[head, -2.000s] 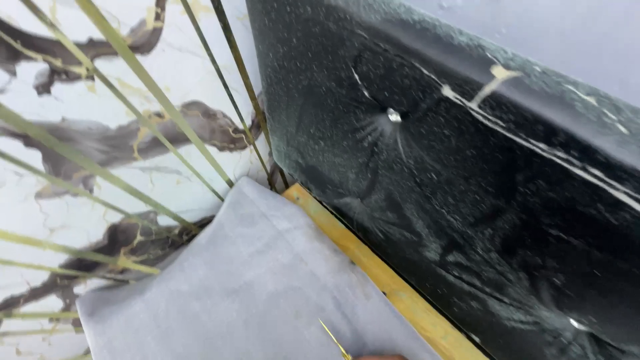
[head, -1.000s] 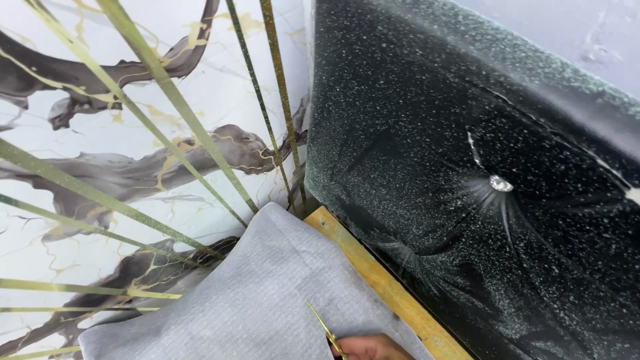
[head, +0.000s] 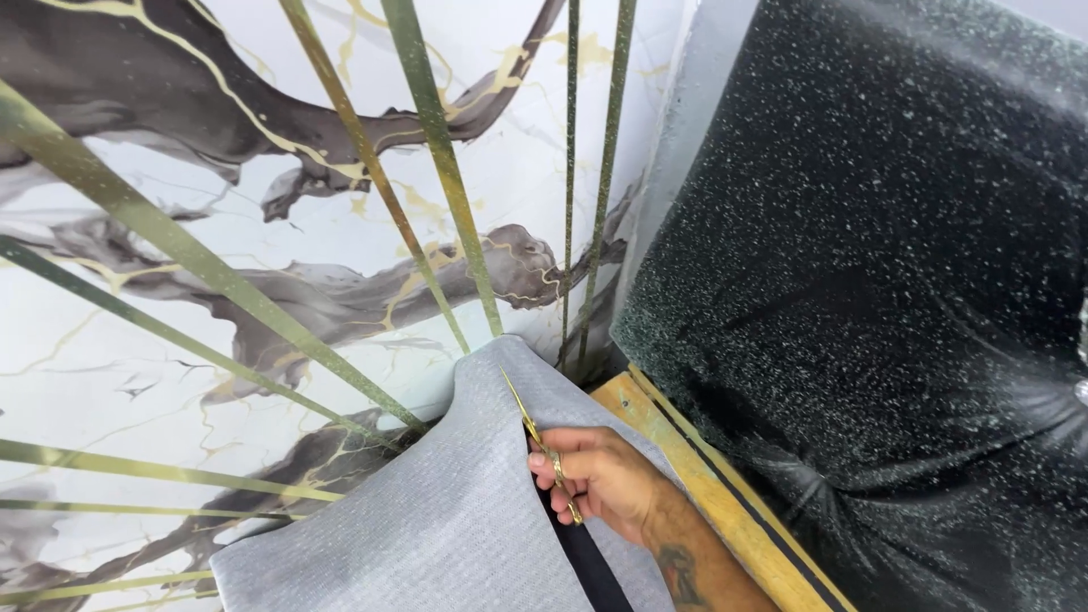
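Observation:
My right hand grips a pair of gold-coloured scissors by the handles, blades pointing up and left along a light grey fabric piece. Below the blades the fabric is parted, and a dark strip shows through the slit beside my fingers. The fabric's peak lies against a patterned wall. My left hand is not in view.
A wooden board edge runs down to the right beside the fabric. Right of it stands a dark, speckled tufted upholstered panel. The wall on the left has a marble pattern with gold and green bands.
My right hand with the scissors has come further into view and higher up the fabric. A slit with darkness beneath now shows there. The view has shifted.

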